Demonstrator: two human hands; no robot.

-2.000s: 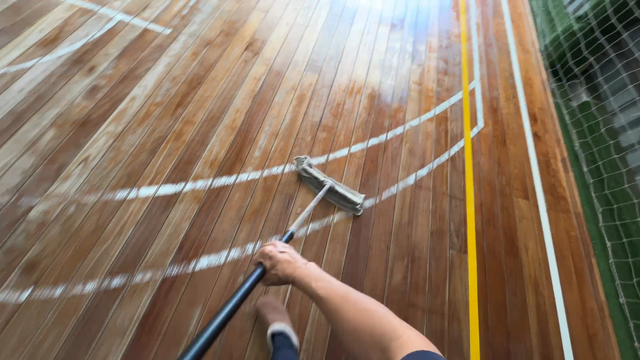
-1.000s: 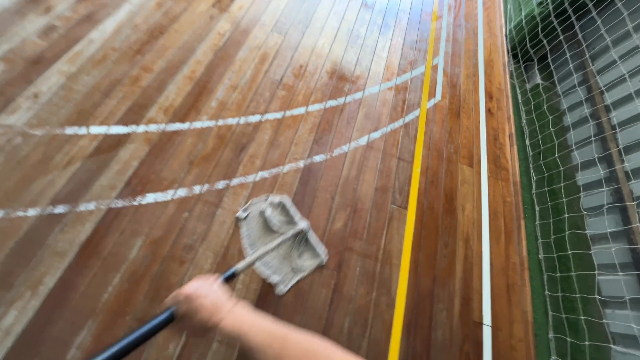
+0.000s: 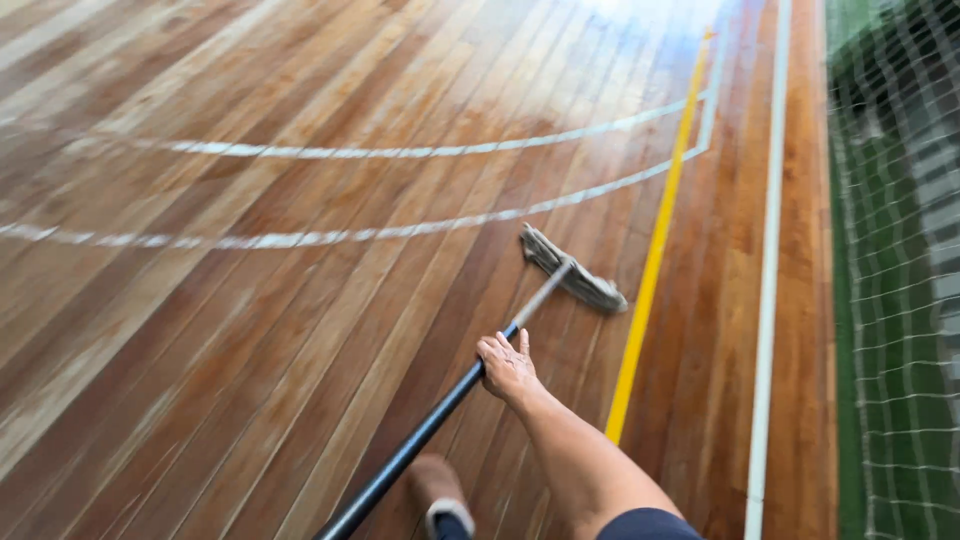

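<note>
My right hand (image 3: pixel 508 366) is on the upper part of a long black pole (image 3: pixel 420 439), its index finger raised off it. The pole runs from the bottom edge up to a short pale metal section. At its far end a grey cloth-wrapped mop head (image 3: pixel 574 271) lies slantwise on the wooden floor (image 3: pixel 360 315), between the curved white line and the yellow line. My left hand is out of view, as is the pole's lower end.
A yellow line (image 3: pixel 652 277) and a straight white line (image 3: pixel 769 270) run along the floor's right side. Beyond the floor's edge are green turf (image 3: pixel 847 420) and a white net (image 3: pixel 900 315). My foot (image 3: pixel 437 484) shows blurred at the bottom.
One second ago the grey cloth was spread wide and seen flat; now it appears as a narrow bar, nearer the yellow line. My foot is back in view.
</note>
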